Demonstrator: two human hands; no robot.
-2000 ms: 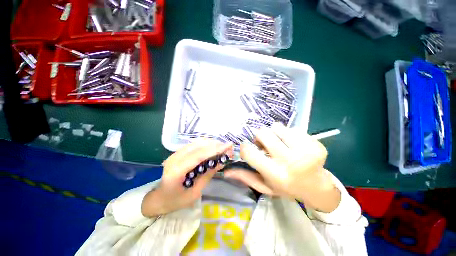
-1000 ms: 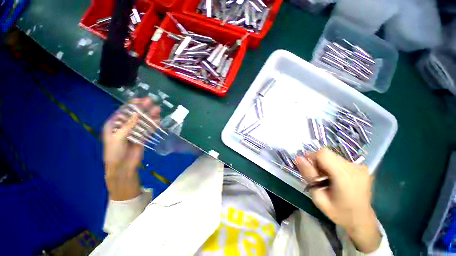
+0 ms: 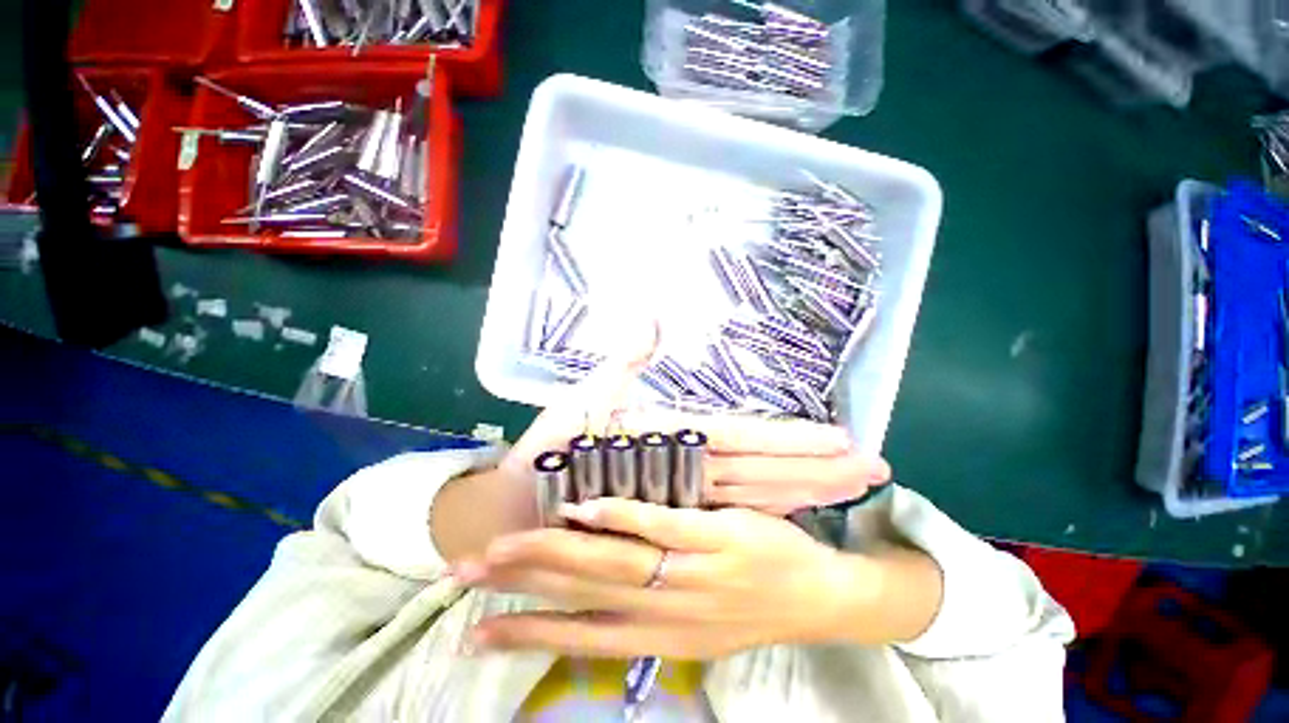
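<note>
Several silver metal pins (image 3: pixel 621 473) stand side by side in a row between my hands, dark-ringed round ends up; their lower parts are hidden. My left hand (image 3: pixel 756 473) is behind the row, fingers stretched to the right. My right hand (image 3: pixel 721 572), with a ring on one finger, lies across the front, fingers pointing left. The hands are just in front of the large white tray (image 3: pixel 919 269), covering part of its near rim. Loose pins (image 3: pixel 806 304) are heaped on the tray's right side, with a few along its left side.
Red bins (image 3: pixel 441 198) of metal parts stand at the left, near a black arm (image 3: pixel 99 283). A clear box (image 3: pixel 865 71) of pins is beyond the tray. A blue tray (image 3: pixel 1251 339) rests on a pale bin at right. A small clear bottle (image 3: pixel 337 374) is at the bench edge.
The view has swung back from the left. My left hand has come back from the left with its pins to meet my right hand, which has left the tray's near side.
</note>
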